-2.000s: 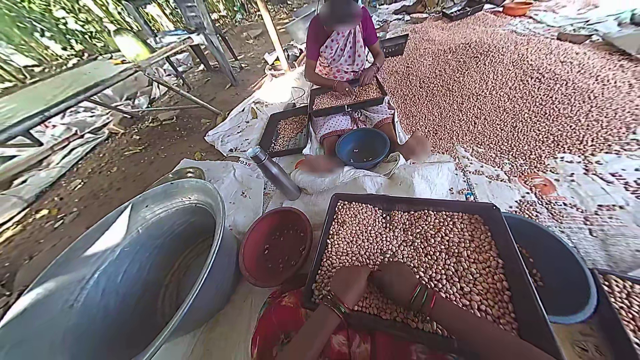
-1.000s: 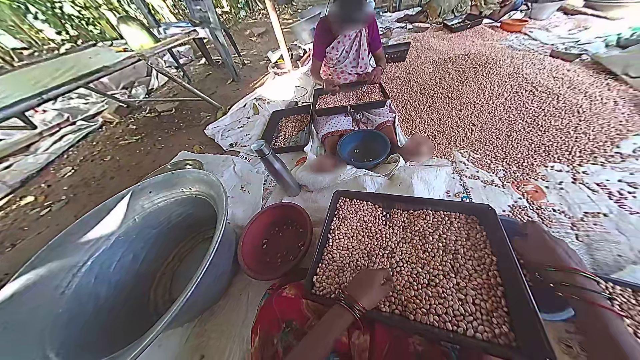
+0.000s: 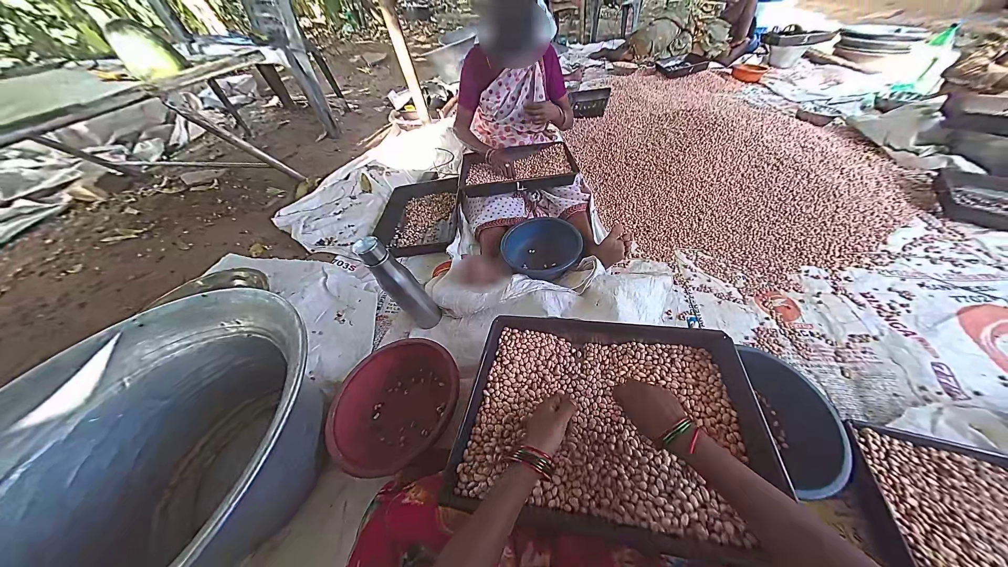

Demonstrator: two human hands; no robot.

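A black rectangular tray (image 3: pixel 614 331) full of pinkish-tan nuts or seeds (image 3: pixel 598 449) rests across my lap. My left hand (image 3: pixel 549 421) lies on them left of the tray's middle, its fingers curled; whether it pinches any is too small to tell. My right hand (image 3: pixel 650 408) reaches over the same layer from the right, fingers pointing down and partly hidden, so its grip cannot be made out. To the left of the tray stands a red bowl (image 3: pixel 394 354) with a few nuts or seeds. A dark blue basin (image 3: pixel 827 425) is partly beneath the tray's right edge.
A large metal pot (image 3: pixel 291 331) fills the lower left, near a steel bottle (image 3: pixel 398 283). Ahead, a person (image 3: pixel 512 102) sits with a tray (image 3: pixel 520 185) and a blue bowl (image 3: pixel 542 246). A wide heap of nuts or seeds (image 3: pixel 732 165) spreads behind; another filled tray (image 3: pixel 929 449) is at right.
My right hand has moved from over the basin at the right back onto the tray's contents. My left hand has shifted slightly up the tray. The person opposite has raised one hand toward the chest.
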